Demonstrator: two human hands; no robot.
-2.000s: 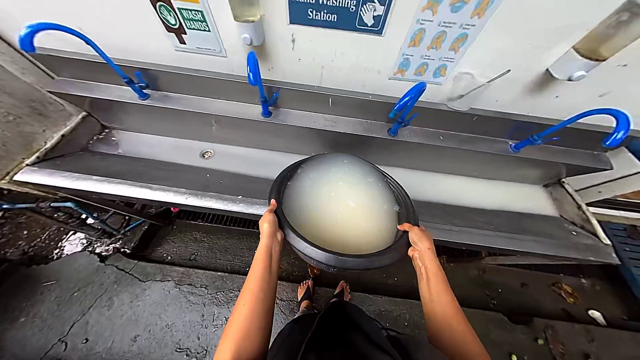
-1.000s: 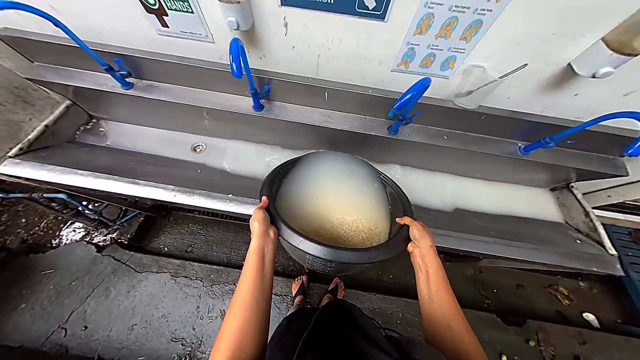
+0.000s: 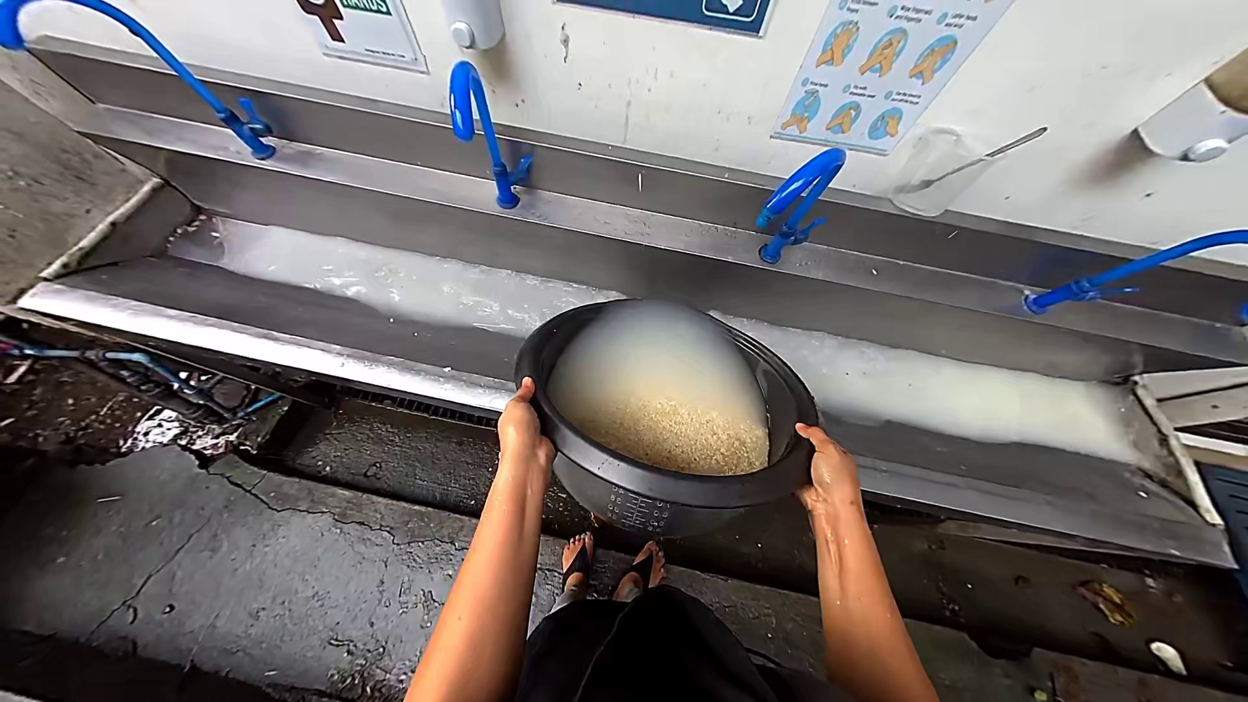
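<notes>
A large dark cooking pot (image 3: 639,487) with measuring marks is tilted away from me over the front edge of a long stainless-steel trough sink (image 3: 439,368). My left hand (image 3: 524,429) grips its rim on the left, and my right hand (image 3: 829,463) grips it on the right. Inside, wet rice grains (image 3: 682,436) show on the near side, with cloudy whitish water (image 3: 653,351) toward the far side. Milky water (image 3: 390,278) spreads along the trough floor to both sides of the pot. The fingers under the rim are partly hidden.
Several blue curved faucets (image 3: 502,146) rise from the sink's back ledge. A clear plastic container (image 3: 936,175) with a metal spoon-like utensil leans at the wall. Soap dispensers (image 3: 475,21) and handwashing signs hang above. Below lies wet, cracked concrete (image 3: 322,575), with my sandalled feet on it.
The pot has tipped farther toward the sink. Cloudy water covered most of its contents before; now much rice shows. The milky water reaches farther across the left of the trough.
</notes>
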